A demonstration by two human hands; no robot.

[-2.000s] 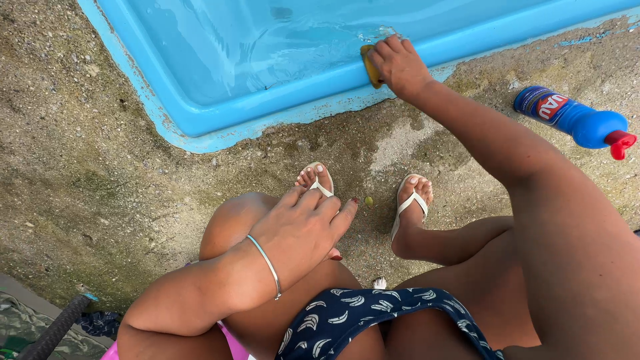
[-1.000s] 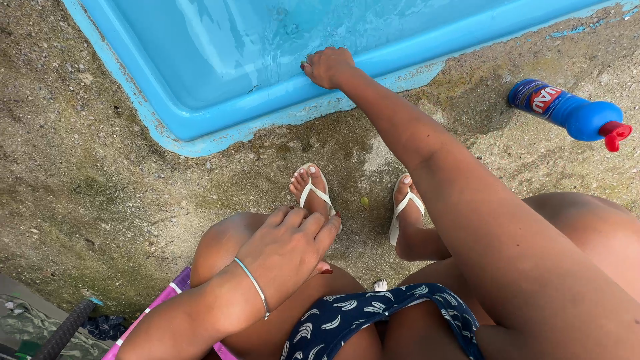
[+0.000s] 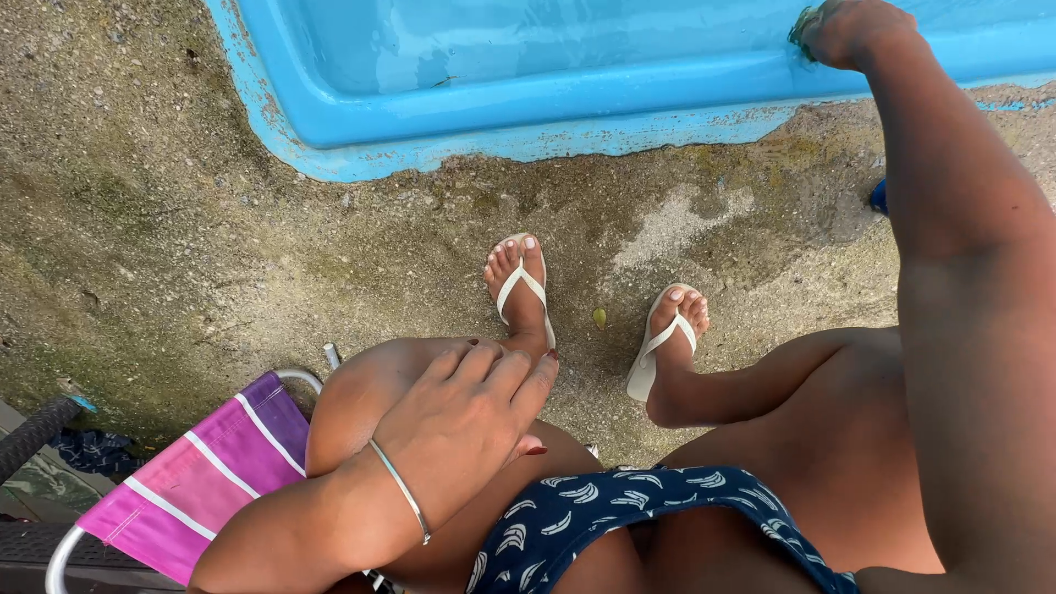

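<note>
My right hand (image 3: 858,31) grips a sponge or scouring pad (image 3: 802,35), its green side showing, against the inner edge of a light blue pool (image 3: 511,107) with water in it. Only part of the pad shows past the fingers. My left hand (image 3: 474,404), with a thin bracelet at the wrist, rests on my left knee with loosely bent fingers and nothing in it. A small piece of a blue bottle (image 3: 879,196) shows beside my right forearm, which hides the rest.
Rough, stained concrete (image 3: 247,272) borders the pool. My feet stand on it in white flip-flops (image 3: 528,285). A pink and purple striped folding chair (image 3: 206,470) is at the lower left, near a dark woven armrest or bar (image 3: 37,433). A small yellowish leaf (image 3: 600,318) lies between my feet.
My right hand has moved along the pool edge, first left, then far to the right with the sponge. My forearm now covers most of the blue bottle. My left hand stays on the knee.
</note>
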